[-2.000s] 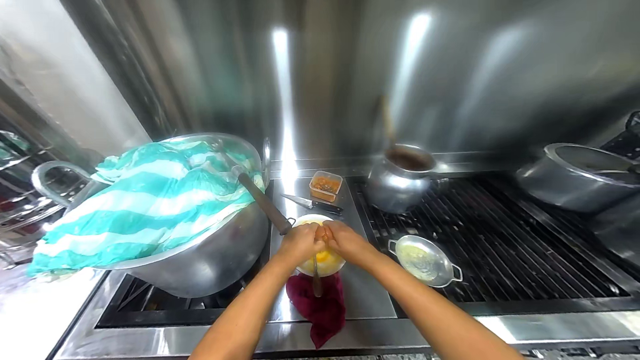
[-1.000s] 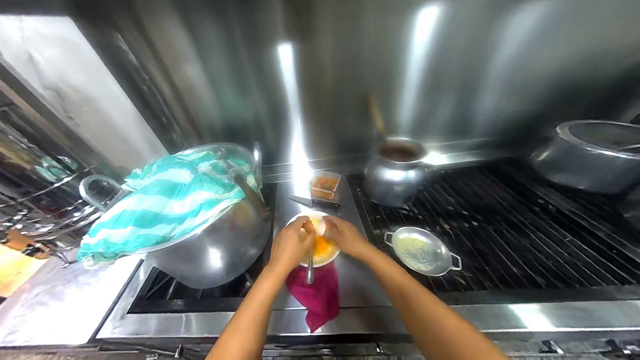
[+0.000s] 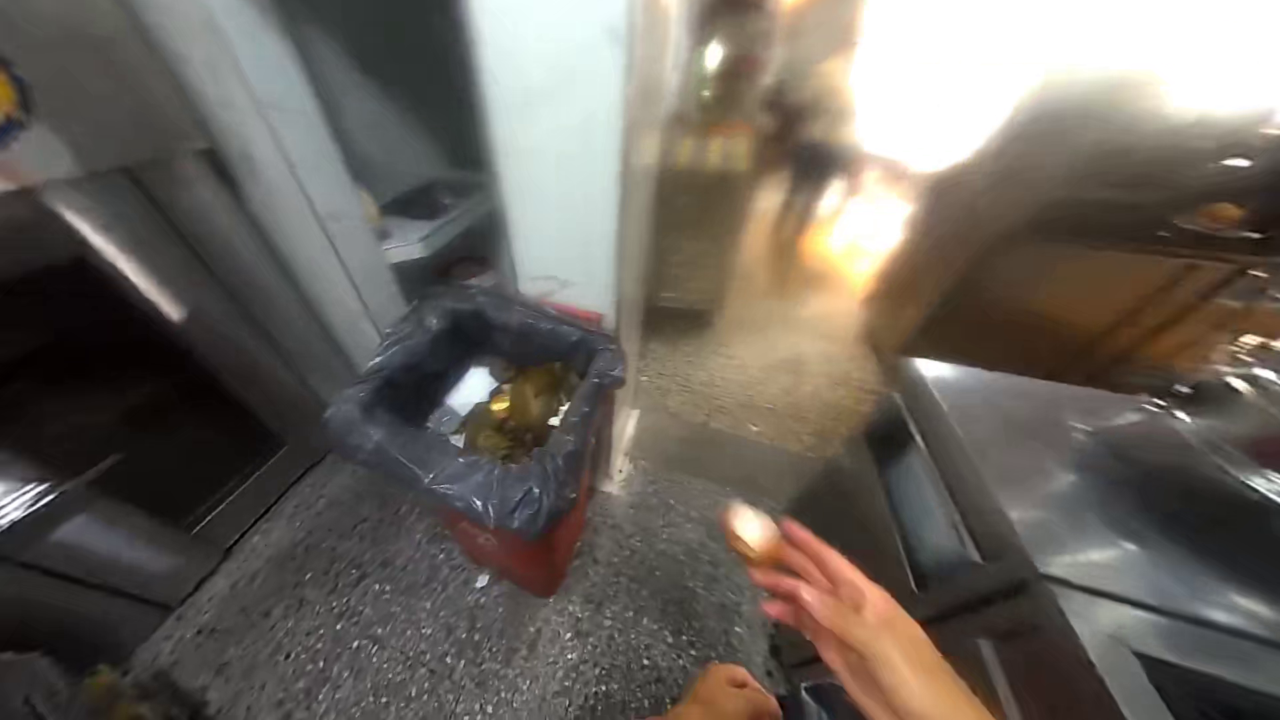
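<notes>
My right hand (image 3: 850,620) reaches in from the lower right, its fingertips on a brown eggshell (image 3: 752,532) with a pale inside. Low in the frame, my left hand (image 3: 728,692) shows only in part, and whether it holds anything is hidden. Left of both hands, on the floor, stands a red trash bin (image 3: 530,555) lined with a dark plastic bag (image 3: 480,490). Refuse (image 3: 520,405) lies inside it, some greenish brown, some white.
A steel counter (image 3: 1090,480) runs along the right. Behind the bin rises a white wall edge (image 3: 555,150) beside a bright, blurred passage (image 3: 780,330). Dark steel equipment (image 3: 120,350) stands at left. The floor (image 3: 330,610) is speckled.
The view has swung away from the stove to the bin and floor. My hands, earlier together over a bowl with yellow contents, are now apart, the right one with an eggshell.
</notes>
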